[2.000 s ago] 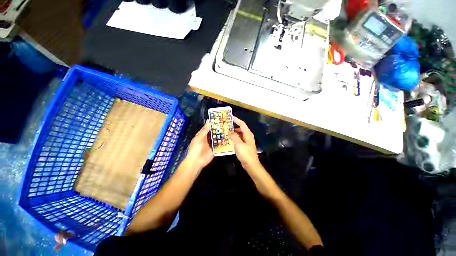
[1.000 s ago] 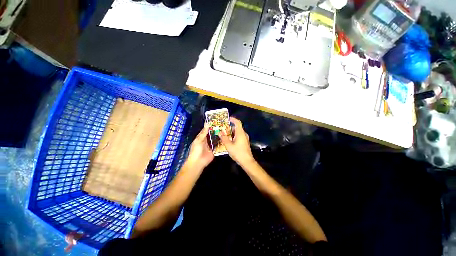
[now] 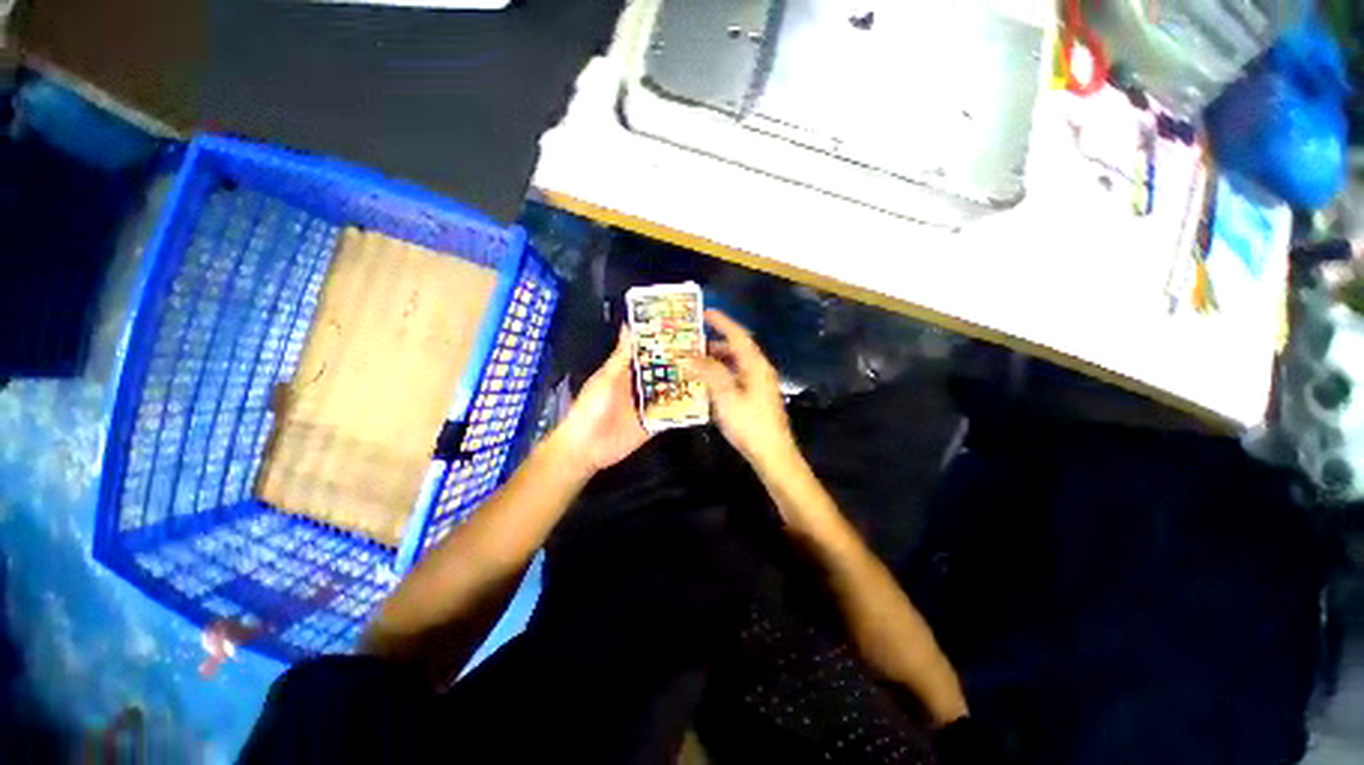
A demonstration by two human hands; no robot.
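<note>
A white-edged mobile phone (image 3: pixel 669 356) with a lit, colourful screen is held upright in front of my lap, near the middle of the view. My left hand (image 3: pixel 606 411) grips its left side and lower edge. My right hand (image 3: pixel 744 392) is at its right side, with the thumb over the lower right part of the screen. The fingers behind the phone are hidden.
A blue lattice crate (image 3: pixel 322 172) with a cardboard base (image 3: pixel 374 389) stands at left. A white, yellow-edged table (image 3: pixel 838 247) with a grey machine bed (image 3: pixel 838 112) is ahead right. Red-handled scissors (image 3: pixel 1083 57) and a blue bag (image 3: pixel 1289 120) lie at upper right.
The camera view has shifted, so the table and crate sit higher in the picture. The phone remains in both hands. The right thumb has moved from mid-screen towards the right edge since one second ago.
</note>
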